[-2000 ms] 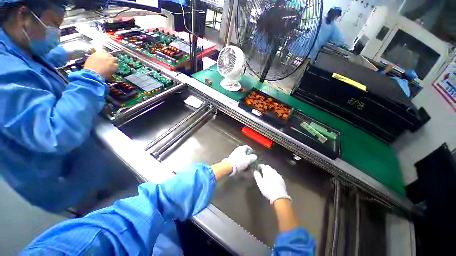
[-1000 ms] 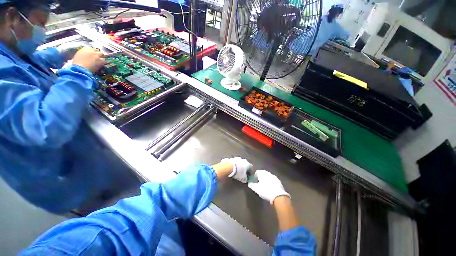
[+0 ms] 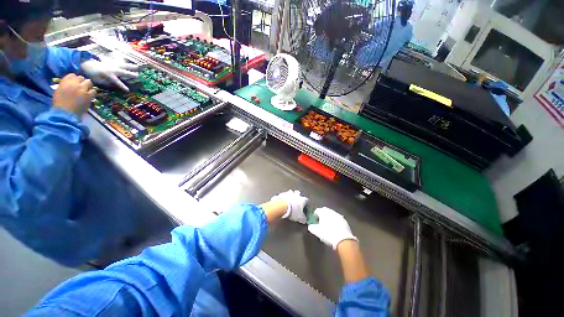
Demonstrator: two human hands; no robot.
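My left hand [image 3: 292, 205], in a white glove with bare wrist, and my right hand [image 3: 332, 228], also gloved, are close together over the steel surface. Between their fingertips is a small green piece [image 3: 311, 217], perhaps a small green board, mostly hidden by the fingers. Both hands appear to hold it, one at each side. A black tray [image 3: 405, 181] with light-green strips [image 3: 388, 158] sits on the green shelf beyond the rail. Beside it is a black tray with orange components [image 3: 329, 128].
A person in blue reaches over a large green board [image 3: 146, 112] on the line at left. Paired cross bars [image 3: 224, 162] span the line. A red-orange bar [image 3: 317, 167] lies below the far rail [image 3: 297, 140]. A small white fan [image 3: 284, 80] stands on the shelf.
My hands have come slightly nearer me since two seconds ago, still together at the green piece. The other person's gloved hand has spread over the large board, the other hand moved left.
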